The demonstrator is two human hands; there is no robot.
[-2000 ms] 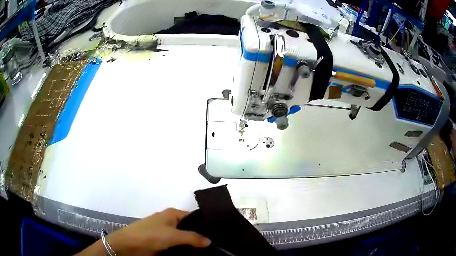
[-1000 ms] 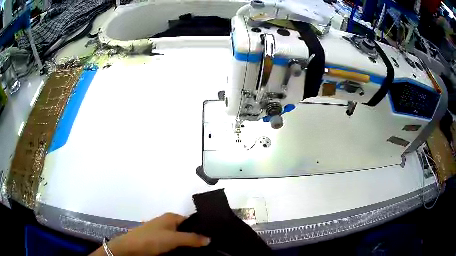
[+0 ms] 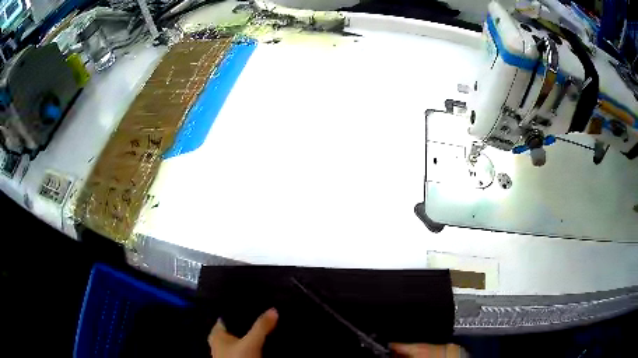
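A wide black fabric panel (image 3: 392,294) lies over the table's front edge at the bottom centre. A thin raised dark line runs slantwise across it toward my right hand; I cannot tell whether it is a fold edge or a tool. My left hand (image 3: 243,339) holds the panel at its lower left, thumb and one finger showing, the rest hidden. My right hand (image 3: 427,349) is at the panel's lower right, mostly cut off by the picture's bottom edge, its fingers closed on the fabric. The white sewing machine (image 3: 511,70) stands at the right, its presser foot (image 3: 476,152) above the bed.
Brown tape (image 3: 133,140) and a blue strip (image 3: 213,101) cross the table's left side. A ruler strip (image 3: 518,314) lines the front edge. A blue bin (image 3: 119,314) is below at the lower left. A grey machine part (image 3: 42,94) stands at the far left.
The view has swung left, so the machine now sits further right and the blue bin shows more. The fabric is spread wider, and my right hand has come into view.
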